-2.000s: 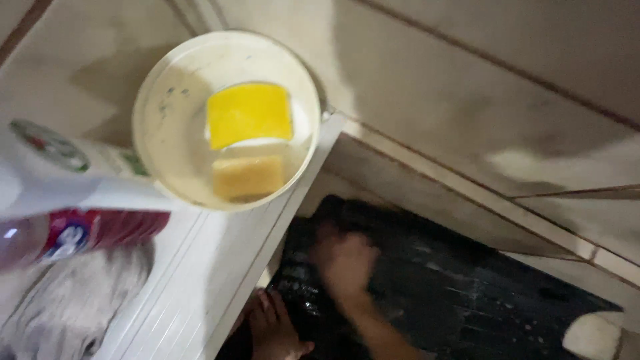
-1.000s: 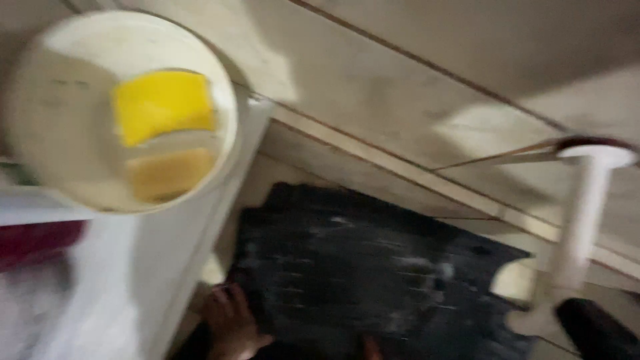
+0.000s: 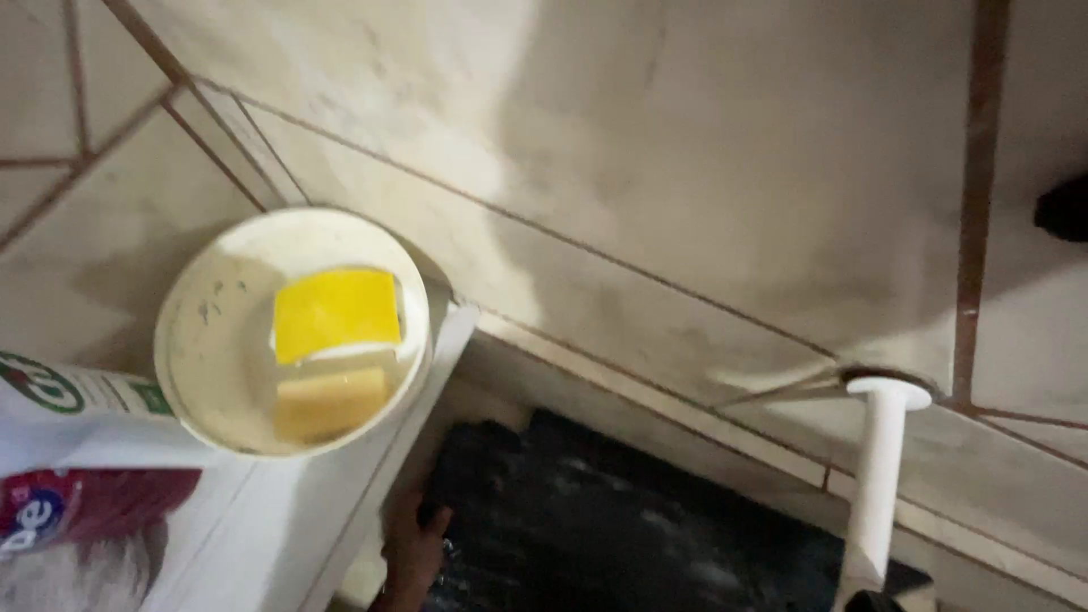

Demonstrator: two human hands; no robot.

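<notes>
A wet black board or panel [image 3: 595,518] lies low in the head view, with pale streaks across its surface. At its left edge is my left hand [image 3: 416,544], its thumb lying over the edge; the other fingers are partly hidden in shadow, and the hand seems to hold the panel there. My right hand is out of view. Up on the white ledge [image 3: 280,510] stands a round cream plastic tub [image 3: 204,314]. Inside the tub are a yellow sponge [image 3: 336,314] and, below it, a tan block [image 3: 331,404] that looks like soap or a second sponge.
Left of the tub lie a white bottle [image 3: 85,391] with a green mark and a bottle of dark red liquid [image 3: 119,506], near a grey cloth [image 3: 93,569]. A white pipe [image 3: 880,476] comes out of the tiled wall [image 3: 680,153] at the right.
My right hand, on the black panel two seconds ago, has gone out of view. My left hand stays at the panel's left edge. The view has shifted.
</notes>
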